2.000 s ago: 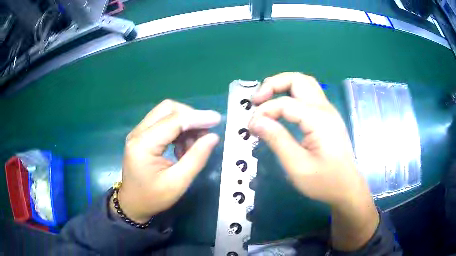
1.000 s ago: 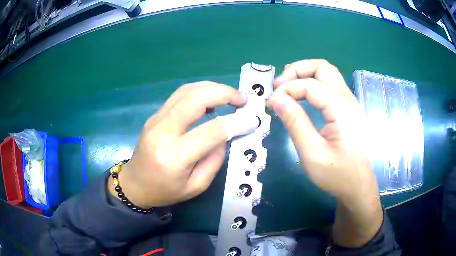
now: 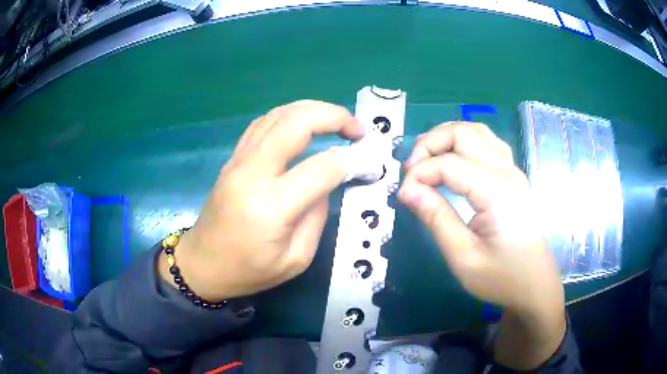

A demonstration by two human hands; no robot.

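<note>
A long grey metal housing (image 3: 349,252) with several round ports and a scalloped right edge stands on the green bench in front of me. My left hand (image 3: 274,197) reaches over its left edge. A finger with a whitish finger cot (image 3: 360,162) lies across the second port from the far end and partly covers it. My right hand (image 3: 475,212) is just right of the housing, with thumb and index fingertips close together. Whether anything tiny is between them cannot be made out.
A clear, glaring blister tray (image 3: 574,193) lies at right. At far left are a blue bin (image 3: 79,245) with a plastic bag of whitish parts and a red bin (image 3: 18,245). Blue tape (image 3: 479,111) marks the bench. A crumpled clear bag (image 3: 402,359) shows at the bottom edge.
Since two seconds ago, my left hand has moved right onto the housing, its covered finger now over the second port. My right hand has shifted right and slightly down, away from the housing's edge.
</note>
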